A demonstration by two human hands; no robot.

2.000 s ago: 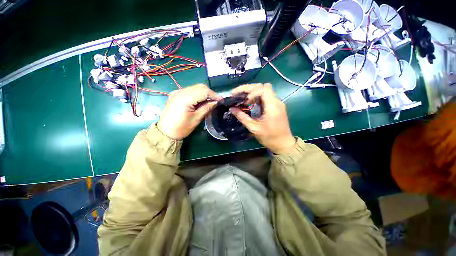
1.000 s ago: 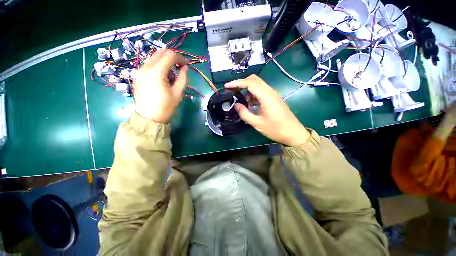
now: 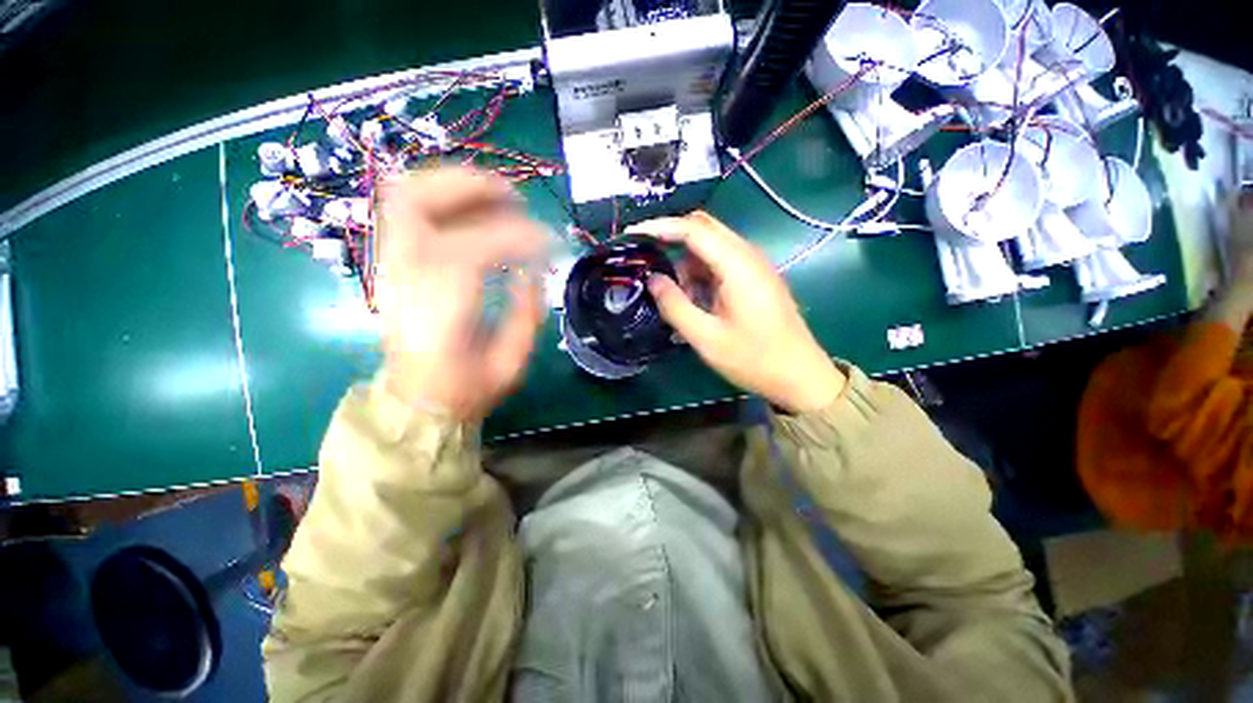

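Note:
A black round housing (image 3: pixel 599 319) with a pale centre and red leads inside lies near the bench's front edge, with a white rim showing around its lower left. My right hand (image 3: pixel 738 309) grips its right side, thumb at the inner edge and fingers over the top. My left hand (image 3: pixel 460 282) is blurred, raised to the left of the housing and apart from it; whether its fingers hold anything cannot be told. Small white wired components (image 3: pixel 313 162) with red leads lie tangled behind my left hand.
A silver-grey metal box (image 3: pixel 640 83) stands at the back centre, a thick black slanting shape (image 3: pixel 778 62) beside it. White housings (image 3: pixel 984 192) with wires are grouped at right, a white cable (image 3: pixel 797 212) nearby. Small black parts (image 3: pixel 1169 110) lie far right. A person's orange sleeve (image 3: pixel 1168 426) is at right.
My left hand left the black housing, reached toward the wired components, and has since moved slightly lower. My right hand stays on the housing. Red leads now show inside the housing.

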